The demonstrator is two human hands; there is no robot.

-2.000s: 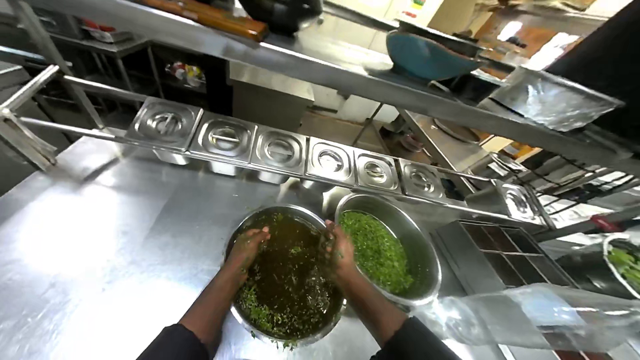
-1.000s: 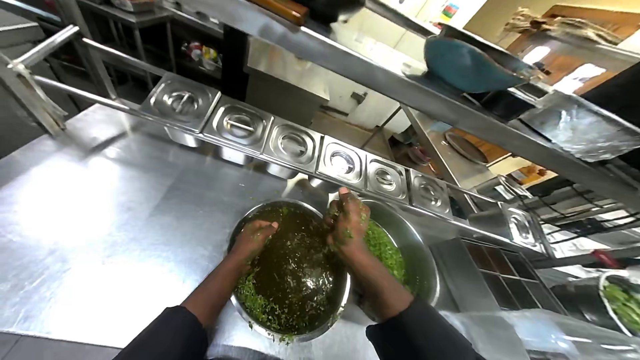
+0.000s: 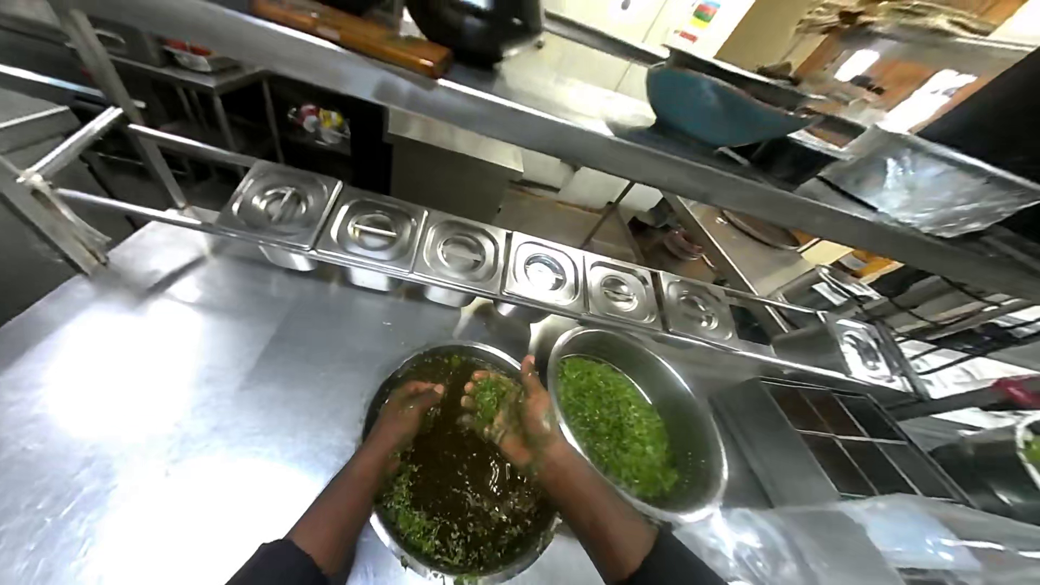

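A round steel bowl (image 3: 466, 571) of dark, brownish liquid with chopped green herbs floating in it stands before me. Over its right side my right hand (image 3: 520, 414) is cupped, palm up, around a small heap of wet chopped herbs (image 3: 492, 401). My left hand (image 3: 410, 414) is over the bowl's left side, fingers bent; whether it holds anything is hidden. Touching or close to the bowl's right side is a second steel bowl (image 3: 705, 455), tilted in view, with bright green chopped herbs (image 3: 617, 426) in it.
Several lidded steel pans (image 3: 461, 253) hang in a rail behind the bowls on the steel table (image 3: 211, 366). A steel shelf (image 3: 520, 122) crosses above, bearing a blue bowl (image 3: 719, 106). At the right are a divided steel container (image 3: 845, 439) and clear plastic wrap (image 3: 861, 540).
My right hand has moved from the rim between the bowls back over the dark liquid and turned palm up, herbs showing in it. My left hand stays over the left side.
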